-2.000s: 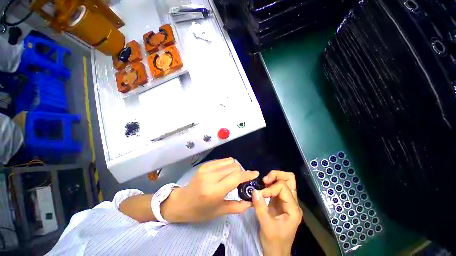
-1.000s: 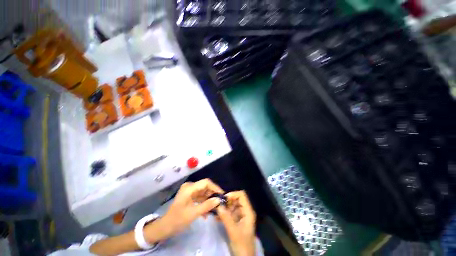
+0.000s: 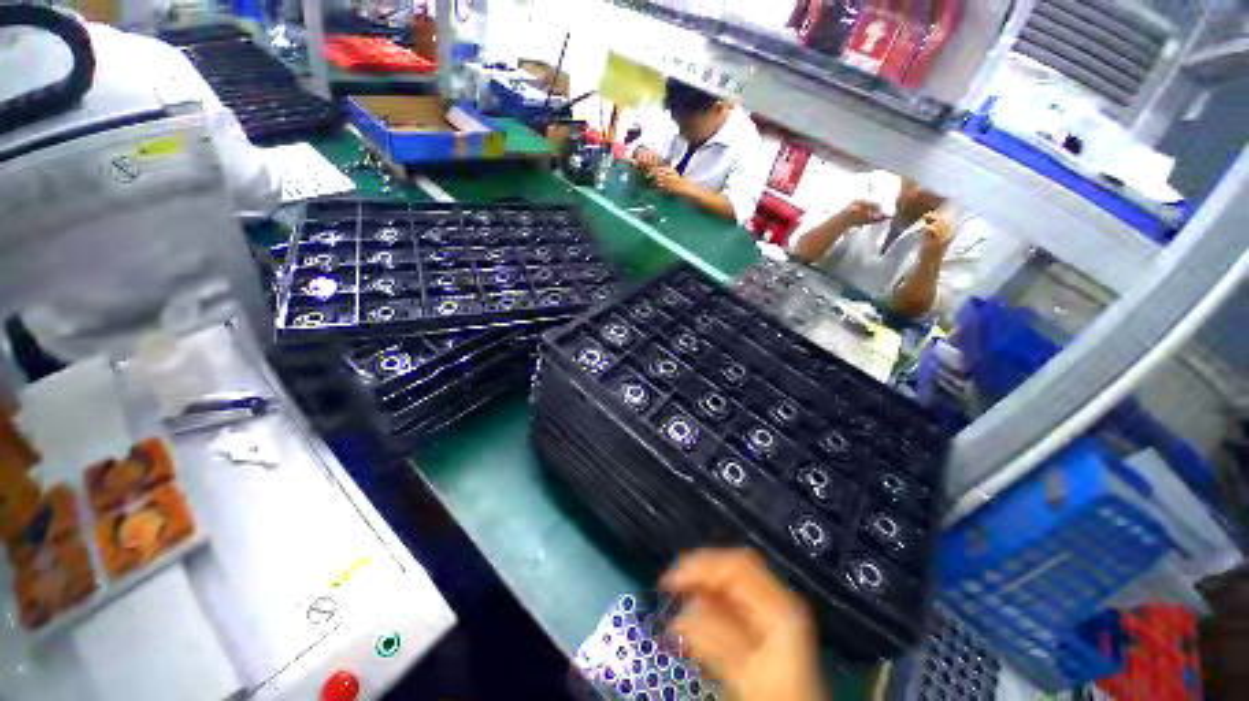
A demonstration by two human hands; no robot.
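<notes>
My right hand (image 3: 744, 627) is blurred at the bottom centre, over the edge of the perforated parts tray (image 3: 637, 655) and in front of the tall stack of black blister trays (image 3: 740, 411). Its fingers are bent to the left. A dark patch shows by the fingertips, but I cannot tell if it is a held part. The parts tray, with rows of dark-rimmed circles, is cut off by the lower edge. The top blister tray has round parts in its pockets. My left hand is out of the picture.
A lower stack of black trays (image 3: 445, 274) stands behind on the green mat (image 3: 500, 541). At left are orange nests (image 3: 141, 527) and a red button (image 3: 341, 685) on the white machine. A blue basket (image 3: 1055, 562) is at right. Two people sit across the bench.
The view has swung up and to the right. My hands were together around a black round part; now only my right hand shows, apart, near the trays.
</notes>
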